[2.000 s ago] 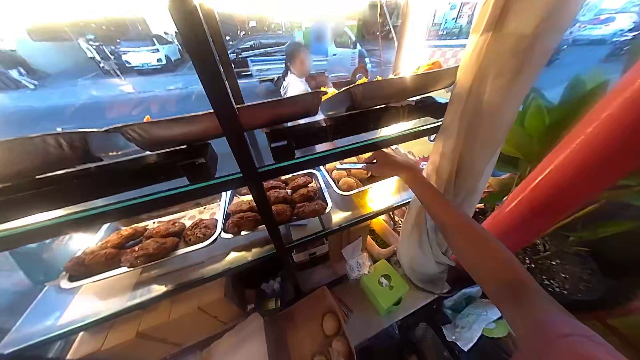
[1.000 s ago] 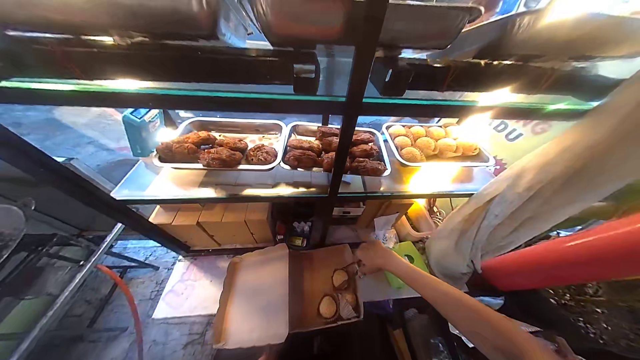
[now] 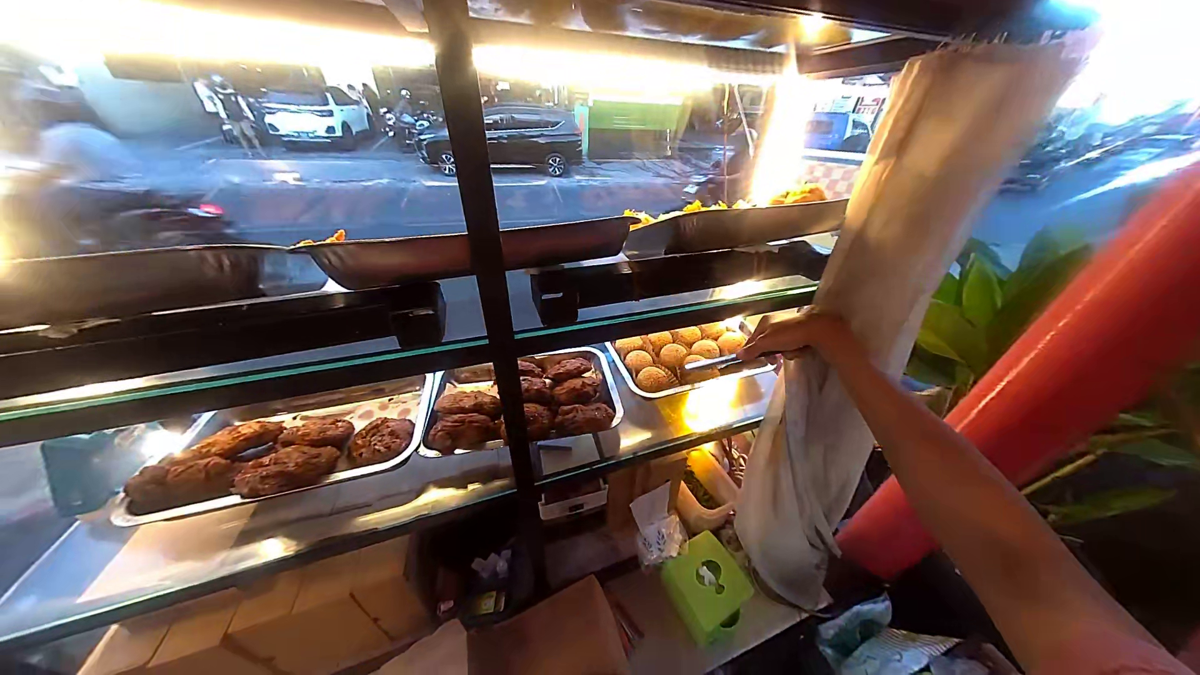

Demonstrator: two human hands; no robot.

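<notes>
My right hand [image 3: 792,336] is closed around metal tongs [image 3: 712,362], whose tips lie over round sesame-coated balls [image 3: 671,356] in the right-hand metal tray [image 3: 647,393]. Left of it, a middle tray [image 3: 614,384] holds browned fried pieces [image 3: 574,392], partly behind a black post. Larger browned fried pieces [image 3: 287,469] fill the leftmost tray [image 3: 141,518]. At the bottom edge part of an open cardboard box [image 3: 553,633] shows; its contents are out of view. My left hand is not in view.
A glass shelf edge [image 3: 375,361] and a black post [image 3: 483,225] cross before the trays. A cream curtain [image 3: 872,244] hangs by my forearm, with a red pole [image 3: 1041,366] behind. Below stand a green tissue box [image 3: 705,586] and folded cardboard boxes [image 3: 291,609].
My right hand has moved from the open cardboard box up to the tray of sesame balls. The view has tilted up, so the box is mostly out of sight.
</notes>
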